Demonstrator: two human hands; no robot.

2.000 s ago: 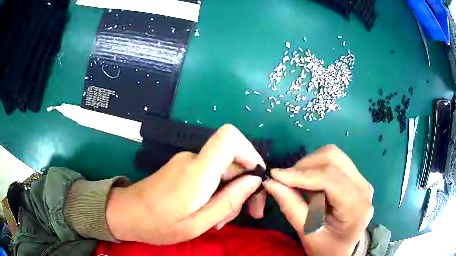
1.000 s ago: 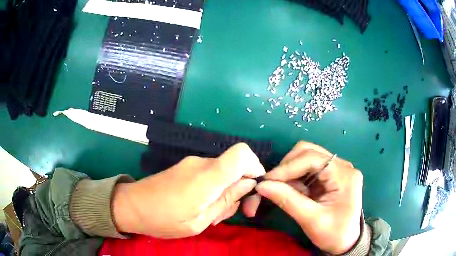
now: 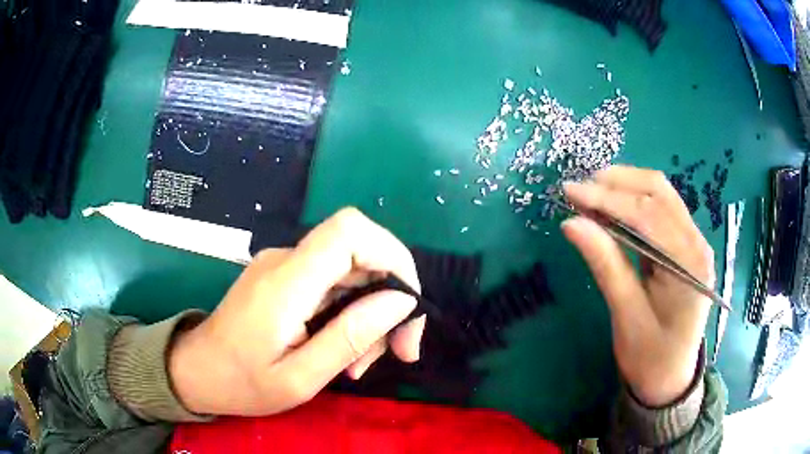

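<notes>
My left hand [image 3: 306, 324] is closed on a dark ribbed black strip [image 3: 369, 288], whose end shows between thumb and fingers at the lower middle. My right hand [image 3: 644, 275] holds slim metal tweezers [image 3: 657, 255] between thumb and fingers, at the lower edge of the pile of tiny silver-white pieces [image 3: 577, 133]. The tweezer tips lie among the pieces; whether they grip one cannot be told. More black ribbed strips [image 3: 515, 306] lie on the green bench between and below my hands.
A shiny black board [image 3: 240, 115] with white tape bands [image 3: 182, 232] lies at upper left. Stacked black strips [image 3: 49, 106] are at far left. Tiny black pieces [image 3: 715, 191] lie right of the pile, partly behind my right hand. A white strip [image 3: 730, 257] is at right.
My right hand has left my left hand and moved right and up to the silver-white pile, with the tweezers now pointing at it. My left hand has moved slightly left, still holding the strip.
</notes>
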